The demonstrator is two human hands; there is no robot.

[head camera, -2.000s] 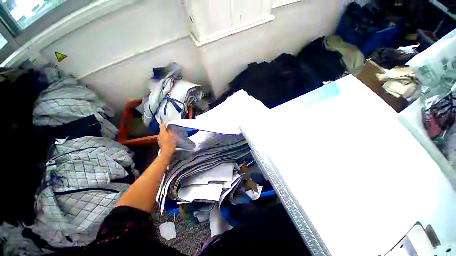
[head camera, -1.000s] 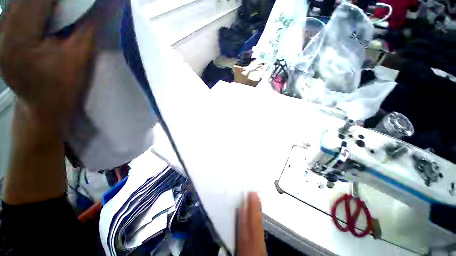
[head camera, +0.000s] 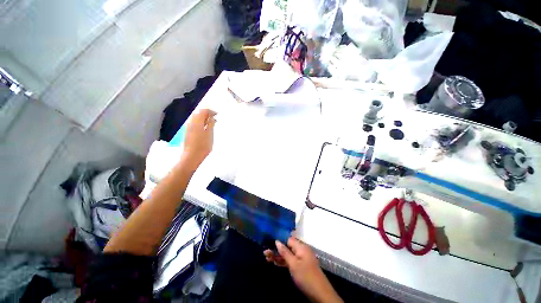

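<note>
A white panel (head camera: pixel 261 142) lies spread on the white table; its far edge is curled up with a thin dark line. Its near corner is folded or turned over, showing a blue and black checked face (head camera: pixel 258 216) at the table's front edge. My right hand (head camera: pixel 299 263) grips this checked part at its lower right corner. My left hand (head camera: pixel 199 139) is at the left of the white panel, fingers bent near its surface; whether it pinches the cloth is unclear in the glare.
The white sewing machine (head camera: pixel 439 160) stands at the right. Red-handled scissors (head camera: pixel 407 226) and a small brown block (head camera: pixel 442 241) lie on its bed. Stacked pieces (head camera: pixel 178 251) hang below the table at the left. Plastic bags (head camera: pixel 374 29) are behind.
The panel held up before me has come down onto the table. My left hand has moved down and right onto the table area, and my right hand now holds the checked corner. The view has turned right.
</note>
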